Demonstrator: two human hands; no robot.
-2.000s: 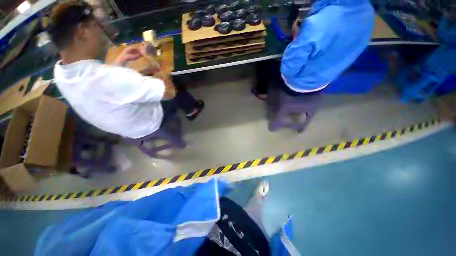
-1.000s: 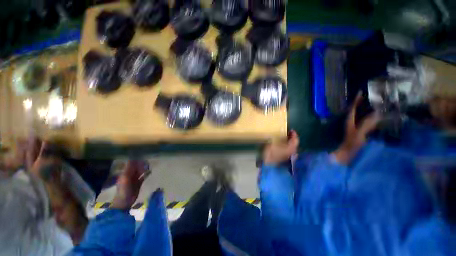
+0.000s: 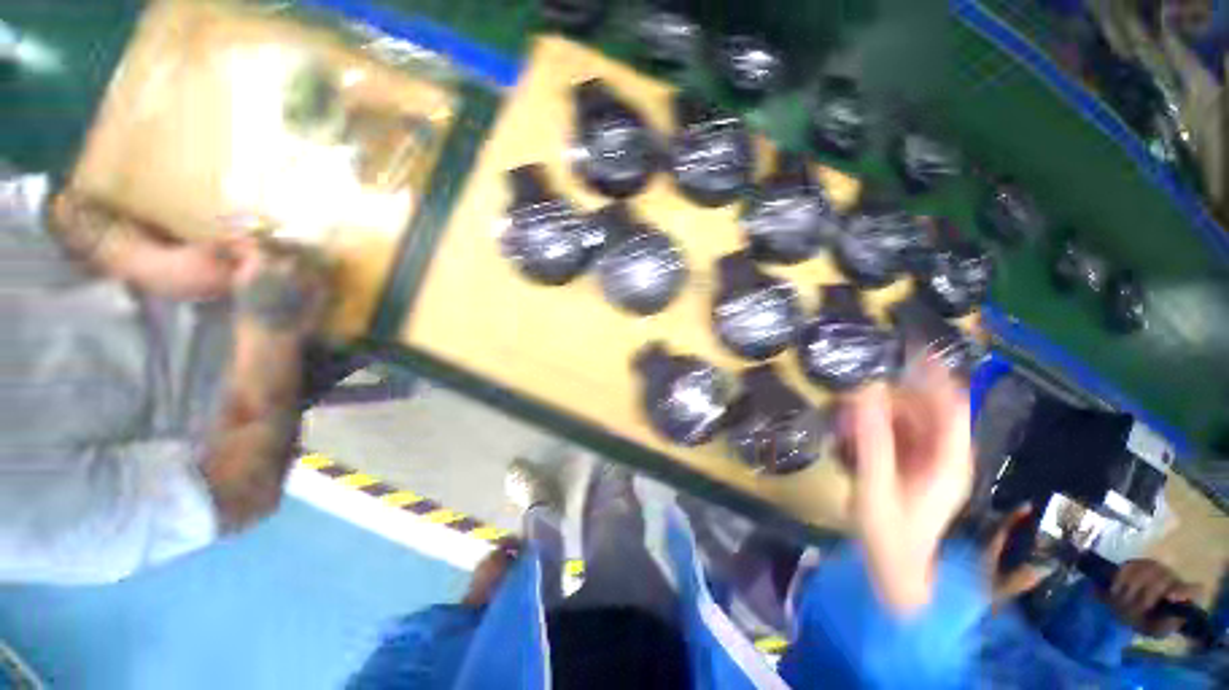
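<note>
Several black round units with side tabs and shiny faces [image 3: 643, 270] lie in rows on a brown cardboard sheet [image 3: 485, 303] in front of me. My right hand [image 3: 906, 465], blurred, reaches over the near right end of the sheet, its fingers spread around or over a dark unit; whether it grips one is unclear. My left hand [image 3: 488, 573] is low beside my smock, off the sheet, small and blurred, and what it holds cannot be told.
A green conveyor [image 3: 1078, 330] with blue edges carries black units behind the sheet. At left, a person in a light shirt [image 3: 101, 404] works over another cardboard [image 3: 148, 121]. At right, another person's hand [image 3: 1152, 593] is near black and white items. Yellow-black tape [image 3: 391, 492] marks the floor.
Since the last frame the view has tilted and more conveyor shows. My right hand has moved from the sheet's near edge onto the units. My left hand has dropped back towards my body.
</note>
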